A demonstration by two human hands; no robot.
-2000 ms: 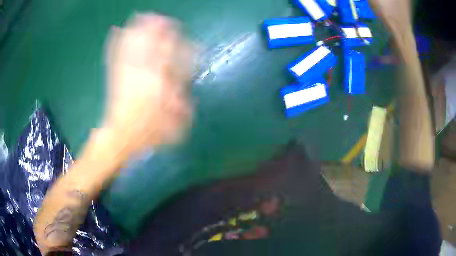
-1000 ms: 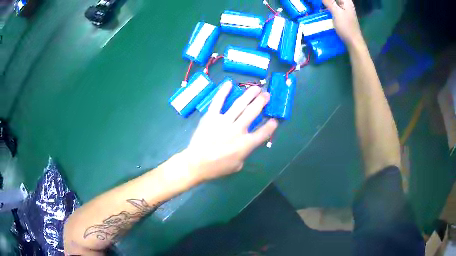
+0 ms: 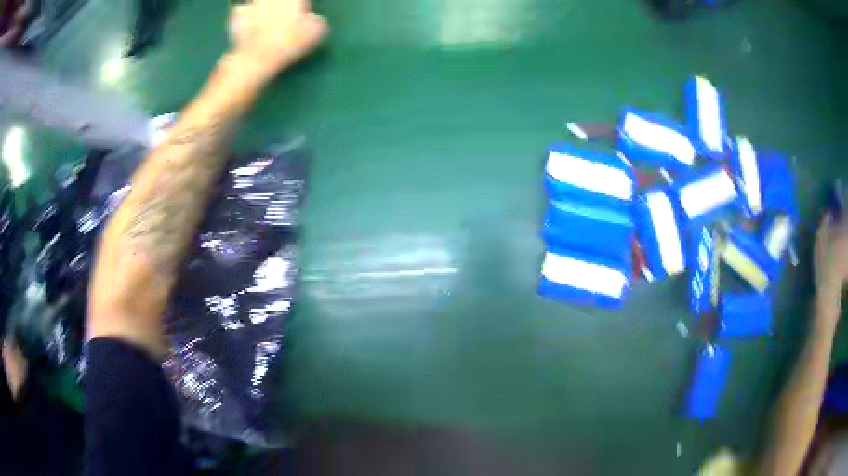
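Several blue battery packs with white strips lie in a loose cluster on the green bench; one battery pack [image 3: 588,223] is at the cluster's left side. Thin red wires and small white plugs show between them. My left hand [image 3: 277,33] is at the top left, away from the packs, blurred, with its fingers curled; I cannot tell if it holds anything. My right hand [image 3: 834,246] is at the far right edge, beyond the packs, blurred and partly cut off; a dark thing shows at its fingertips, unclear.
A shiny clear plastic bag [image 3: 237,307] over dark contents lies at the left, under and beside my left forearm. A grey bar [image 3: 70,98] is at the upper left. A dark object [image 3: 683,7] is cut off at the top edge. The green bench [image 3: 418,372] lies between bag and packs.
The view has swung left, so packs and bag sit further right. My left hand has left the packs and moved to the upper left. My right hand is now beyond the cluster.
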